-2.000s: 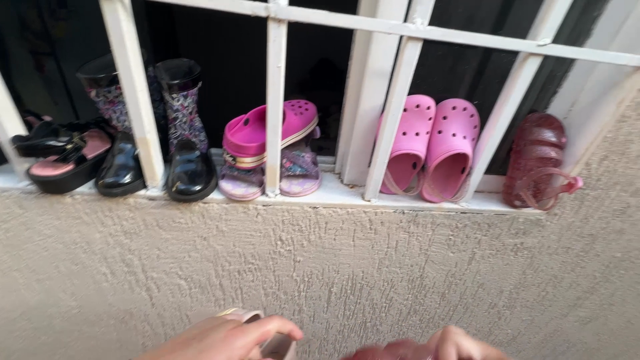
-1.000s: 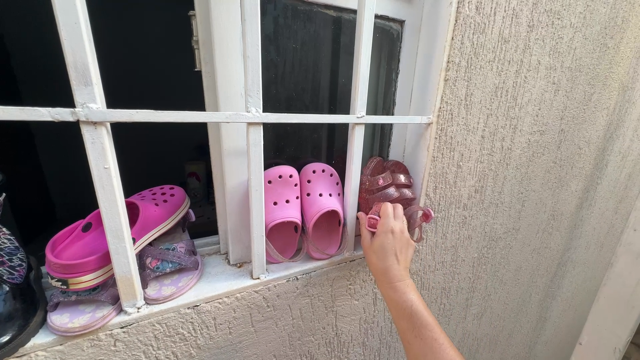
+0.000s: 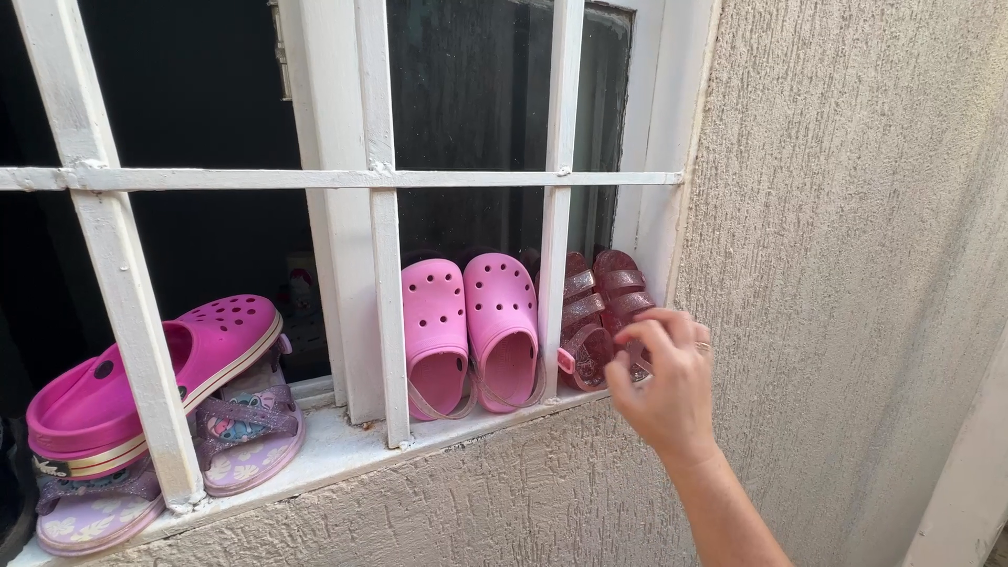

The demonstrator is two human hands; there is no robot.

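Note:
My right hand [image 3: 657, 366] is bent at the fingers in front of the right sandal of a glittery dark-red jelly pair [image 3: 622, 291]. Whether its fingertips grip the heel strap cannot be told. The pair leans upright at the right end of the window sill, partly behind a white bar. Left of it, two light-pink clogs [image 3: 500, 307] stand side by side, toes up. Farther left, a magenta clog [image 3: 224, 335] rests on a pair of lilac sandals [image 3: 256, 457] with glittery straps. My left hand is out of view.
White metal window bars [image 3: 472, 179] cross in front of the shoes. The white sill [image 3: 339, 465] runs along the bottom above a rough plaster wall [image 3: 488, 504]. Dark window glass [image 3: 472, 94] is behind. Part of a black boot [image 3: 16, 480] shows at the left edge.
Two seconds ago both hands were low in front of the wall, and one red sandal showed on the sill. A second ago my right hand was at the red sandals; now its fingers are at the right one.

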